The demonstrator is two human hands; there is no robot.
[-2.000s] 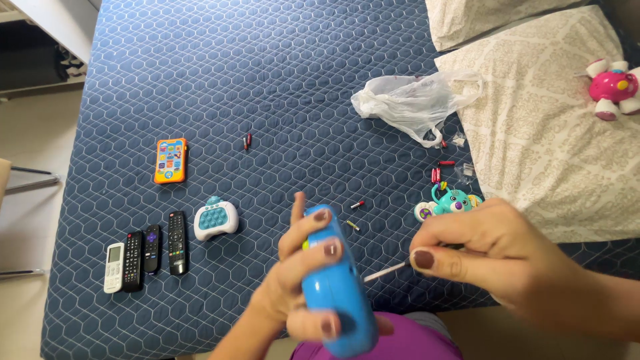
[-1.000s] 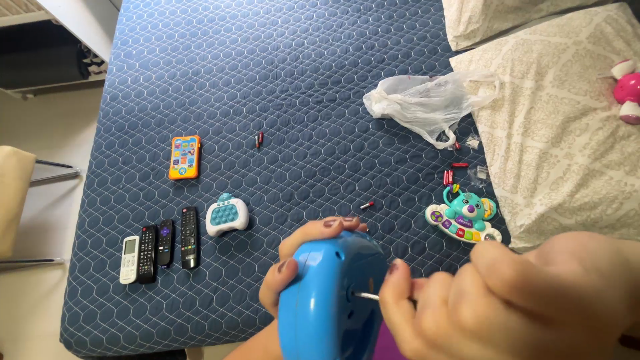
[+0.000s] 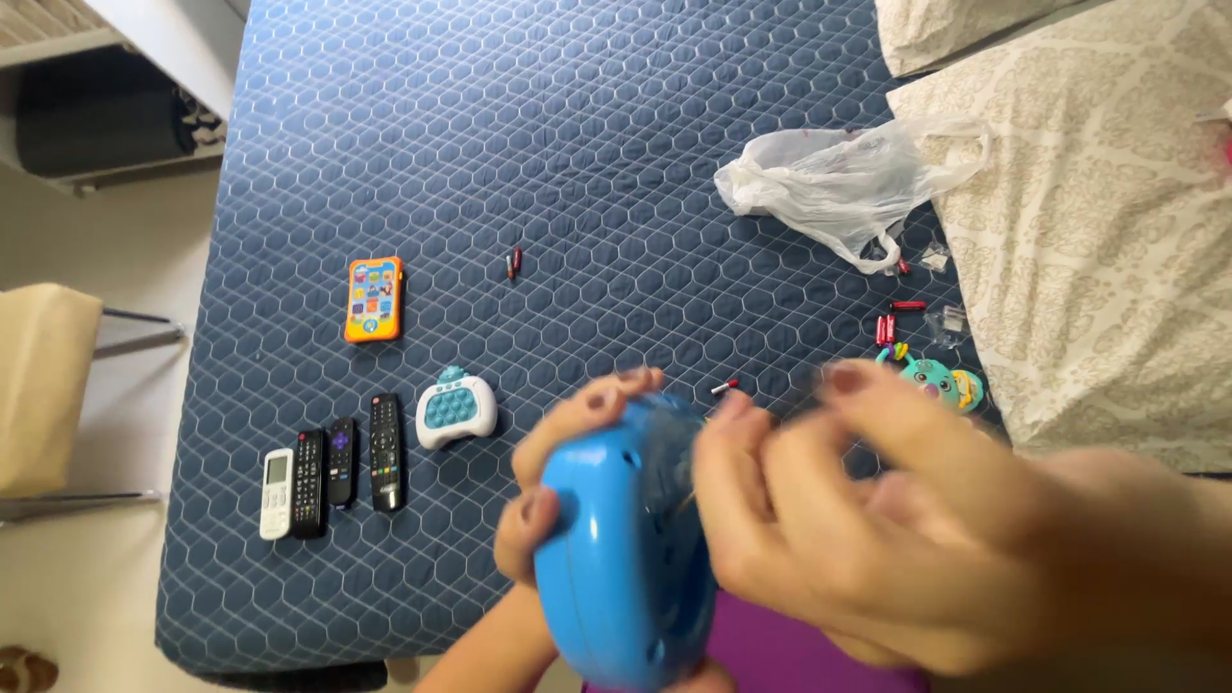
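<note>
A rounded blue plastic toy (image 3: 597,549) with recessed holes is held upright on its edge by my left hand (image 3: 558,462), low in the middle of the view. Close against its right face is my right hand (image 3: 866,520), blurred, with the fingers bent. A blurred dark thing shows between its thumb and fingers; only a bit of a thin shaft is visible by the toy, so the tool itself is mostly hidden. Beyond the hands, a small red and white battery (image 3: 724,387) lies on the blue quilted bed cover (image 3: 616,192).
Left lie several remote controls (image 3: 385,452), a white pop-it game (image 3: 456,412) and an orange toy phone (image 3: 373,299), with two batteries (image 3: 514,263) nearby. Right are a white plastic bag (image 3: 847,183), red batteries (image 3: 885,330), a teal animal toy (image 3: 934,380) and patterned pillows (image 3: 1088,212).
The blue toy has been turned, and its face with the holes now points toward my right hand. The pale shaft seen earlier between that hand and the toy is now mostly hidden.
</note>
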